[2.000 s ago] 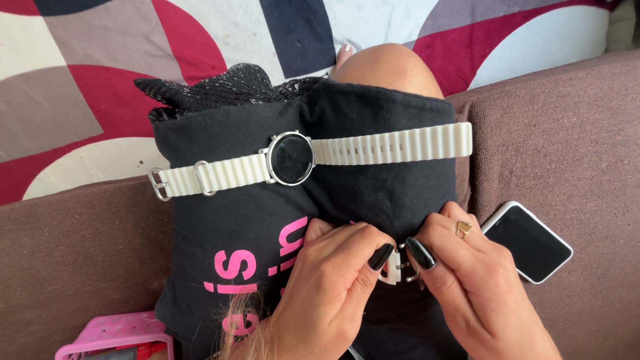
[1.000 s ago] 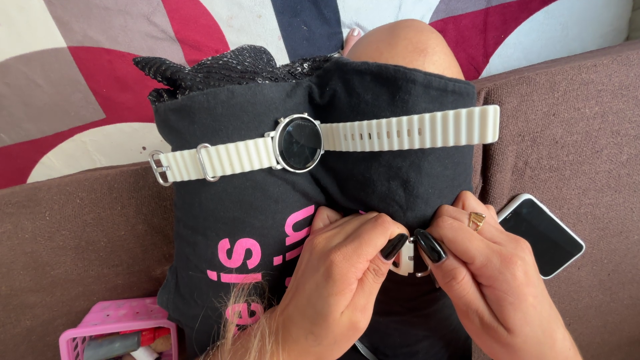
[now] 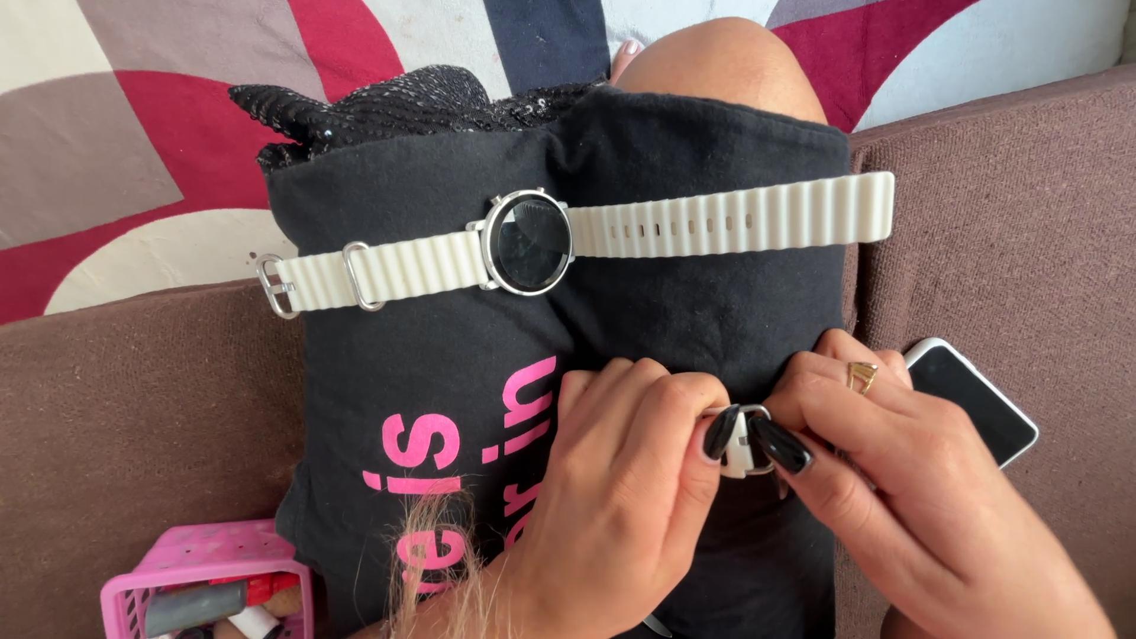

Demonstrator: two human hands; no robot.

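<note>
Across a black pillow (image 3: 674,311) with pink lettering lies a smartwatch (image 3: 530,242) with a ribbed cream strap (image 3: 728,217) spread out on both sides. Its metal buckle (image 3: 278,287) is at the left end and a metal loop (image 3: 362,276) sits beside it. Below the watch, my left hand (image 3: 621,479) and my right hand (image 3: 887,461) meet at a small cream strap end with a silver buckle (image 3: 747,441). Both thumbs press on it from either side. The rest of that piece is hidden by my fingers.
A phone (image 3: 972,399) with a white case lies on the brown sofa (image 3: 1047,222) beside my right hand. At the lower left stands a pink plastic basket (image 3: 217,546) holding several small bottles. Black sequined fabric (image 3: 399,102) and a bare knee (image 3: 732,67) show beyond the pillow.
Both hands keep hold of the small buckle piece; its cream end and metal frame show at a slightly different angle between the thumbs. The large watch still lies on the pillow.
</note>
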